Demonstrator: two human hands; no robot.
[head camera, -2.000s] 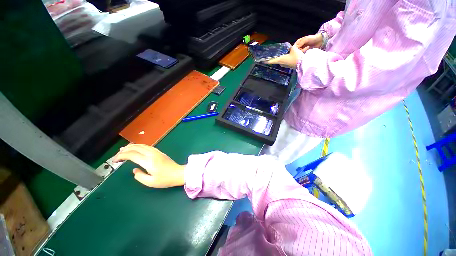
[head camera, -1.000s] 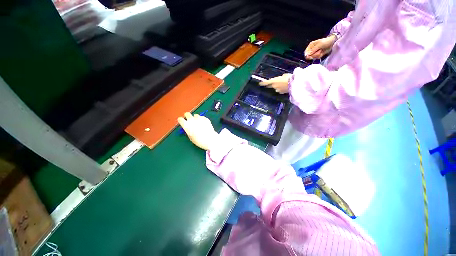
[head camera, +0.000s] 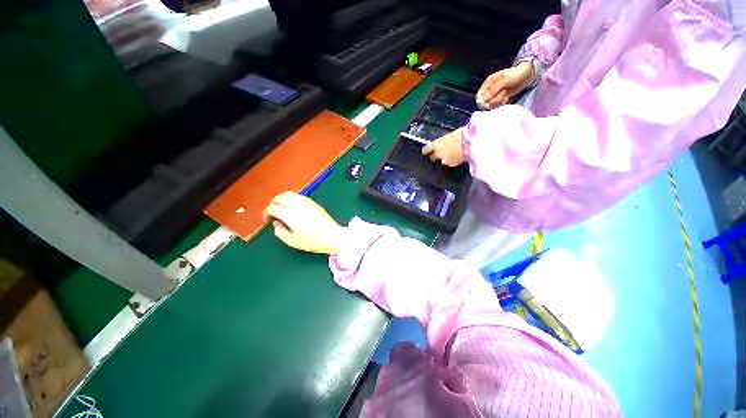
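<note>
My right hand (head camera: 301, 222) is palm down over the near edge of the orange board, its fingers bent together. A blue pen (head camera: 319, 180) lies by the board's edge, with its near end beside or behind my fingers; whether I grip it is unclear. My left hand is out of the picture. A black phone tray (head camera: 406, 211) lies on the green bench beyond my hand. A phone with a lit screen (head camera: 406, 189) lies in its nearest pocket. Another person's hand (head camera: 447, 148) reaches into the tray at a thin white edge.
The orange board (head camera: 282, 170) lies along the back of the green bench (head camera: 245, 318). Small dark pieces (head camera: 355, 170) lie near the pen. A dark phone (head camera: 266, 90) rests on black trays behind. A grey post (head camera: 90, 233) stands at left. A person in pink stands at right.
My right hand moved from the bench's back edge right to the pen, then slightly back left; the pen has turned. The other person's hands have lowered from a raised phone to the tray.
</note>
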